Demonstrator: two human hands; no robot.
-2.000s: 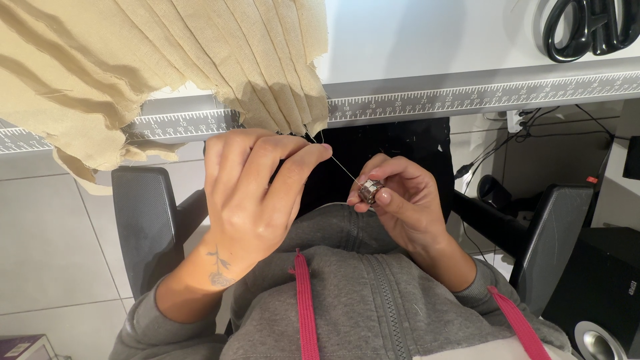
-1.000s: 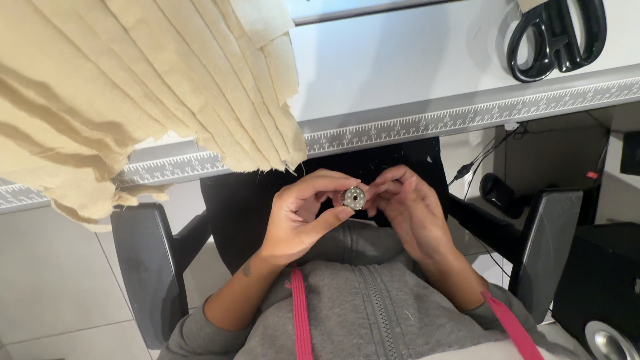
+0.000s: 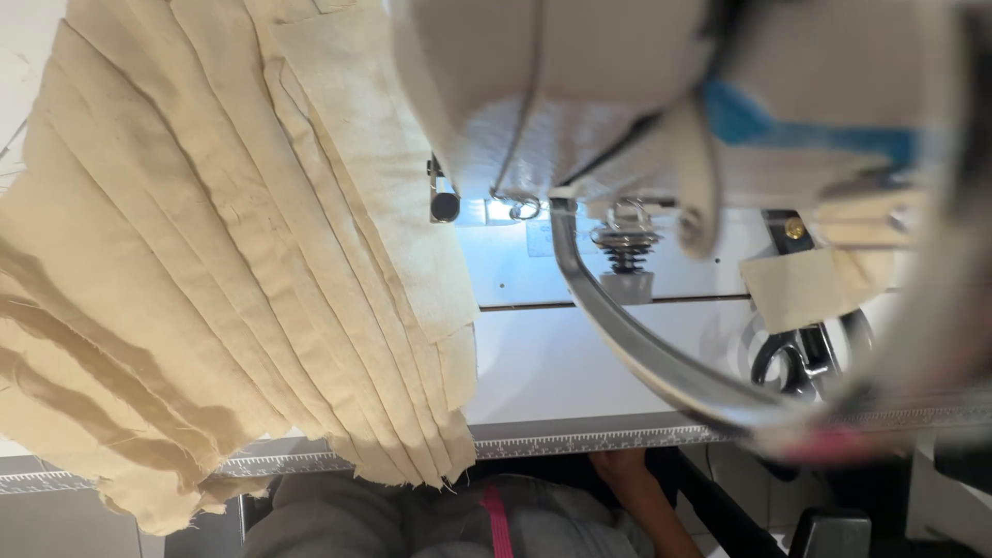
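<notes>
Under the table's ruler-marked front edge [image 3: 573, 444], my right hand [image 3: 618, 463] shows only in part; its fingers are hidden, so what they hold cannot be told. My left hand is out of sight. A sewing machine head [image 3: 496, 85] fills the upper right, blurred in part, with its thread tension spring [image 3: 626, 252] and a curved metal lever [image 3: 620, 325] below it. Cream pleated fabric [image 3: 232, 232] lies over the left of the table, its frayed end hanging past the edge. The small metal bobbin case seen earlier is not visible.
Black-handled scissors [image 3: 783, 368] lie at the right, partly behind the lever, beside a small cream fabric scrap [image 3: 790, 291]. A chair armrest [image 3: 833, 531] stands below the table at the lower right.
The view has swung up to the machine. The hands were together before my body with a small metal bobbin case; now just part of my right hand shows, below the table edge.
</notes>
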